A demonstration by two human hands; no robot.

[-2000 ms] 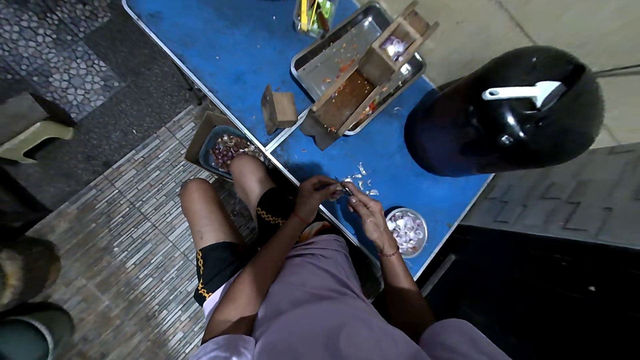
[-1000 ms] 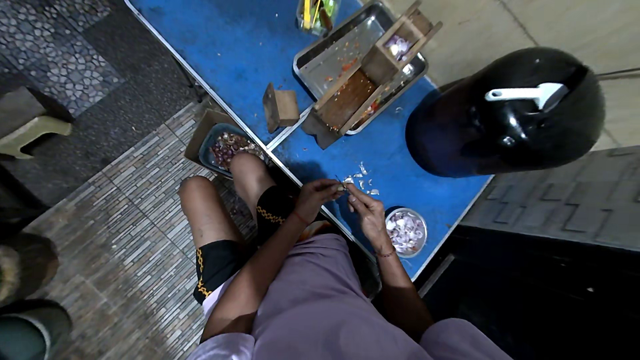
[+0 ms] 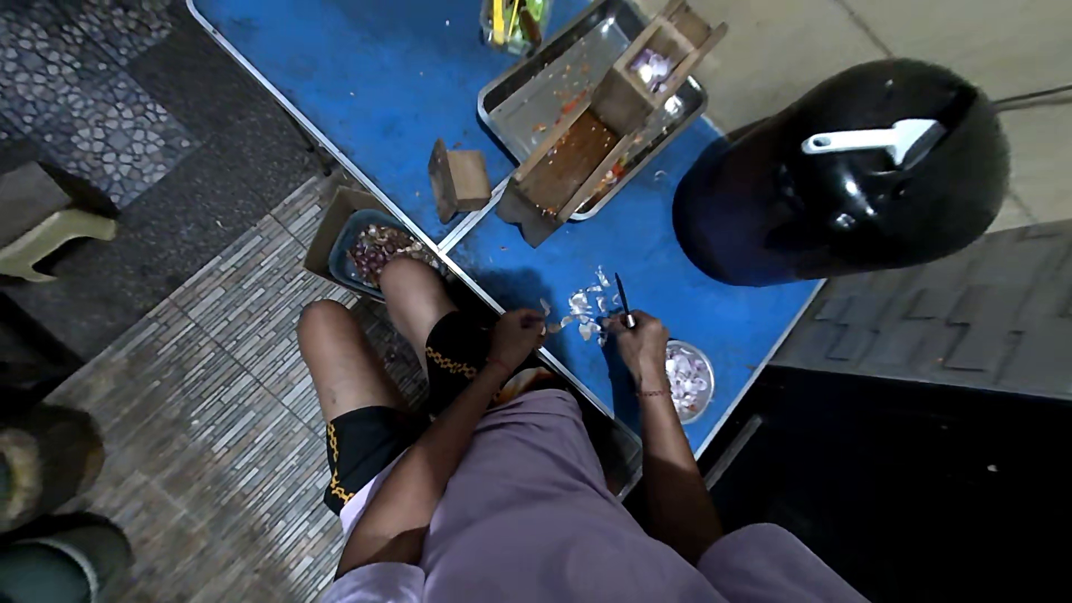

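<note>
My right hand (image 3: 641, 337) is closed on a small dark-bladed knife (image 3: 621, 297), its blade pointing away from me over the blue table. My left hand (image 3: 517, 337) is at the table's near edge with its fingers around a small purplish piece, probably a shallot. Between and beyond the hands lie pale, papery peelings (image 3: 584, 303). Just right of my right wrist stands a round metal bowl (image 3: 710, 382) of peeled, pale purple shallots. Down by my knee, a blue-grey basin (image 3: 339, 255) holds unpeeled shallots.
A metal tray (image 3: 519, 96) carries a wooden slicer box (image 3: 578, 159) with purple pieces in its upper compartment. Left of it is a small wooden block (image 3: 466, 180). A large black container (image 3: 837, 184) with a white-handled tool (image 3: 863, 141) on top stands at the right. A clear container (image 3: 515, 23) sits at the back.
My hands were together over the table's near edge; now they are apart. The right has moved right with the knife, toward the bowl, while the left has stayed near the edge.
</note>
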